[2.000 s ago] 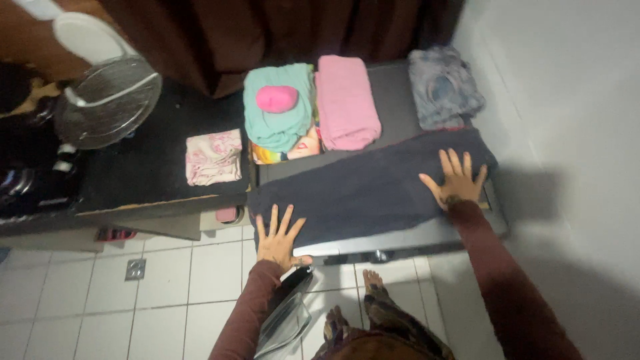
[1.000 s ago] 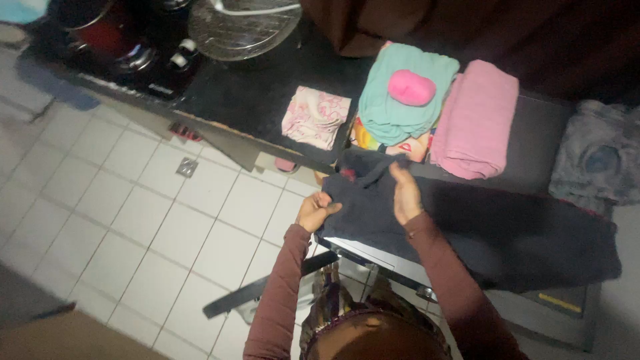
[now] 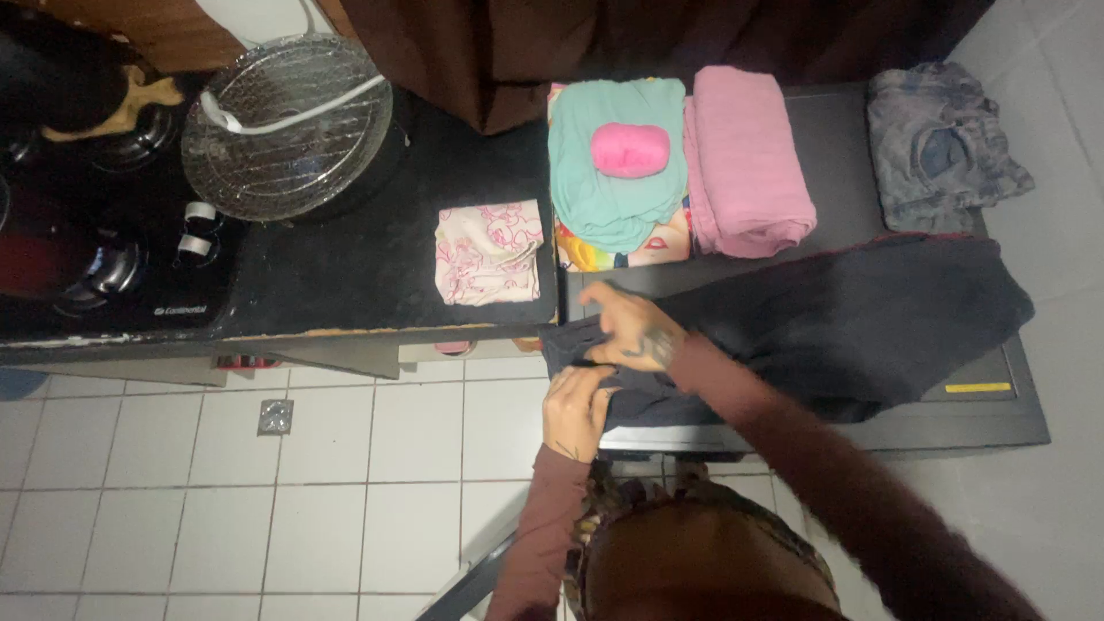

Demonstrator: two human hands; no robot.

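Observation:
A dark garment lies lengthwise along the front of a grey appliance top. At its left end my left hand grips the lower edge, fingers curled over the cloth. My right hand is just above and to the right of it, on the same end, slightly blurred; whether its fingers pinch the cloth is unclear. Behind the garment are a folded teal cloth with a pink rounded object on it, a folded pink cloth and folded grey-blue denim.
A folded pink-patterned white cloth rests on the black counter at left. Farther left are a glass lid with a white utensil across it and a stove. A brown curtain hangs behind. A wall stands at right.
Two seconds ago my hands lay spread flat on the garment, far apart. Now both are at its left end, where the cloth is bunched. The view has shifted between frames.

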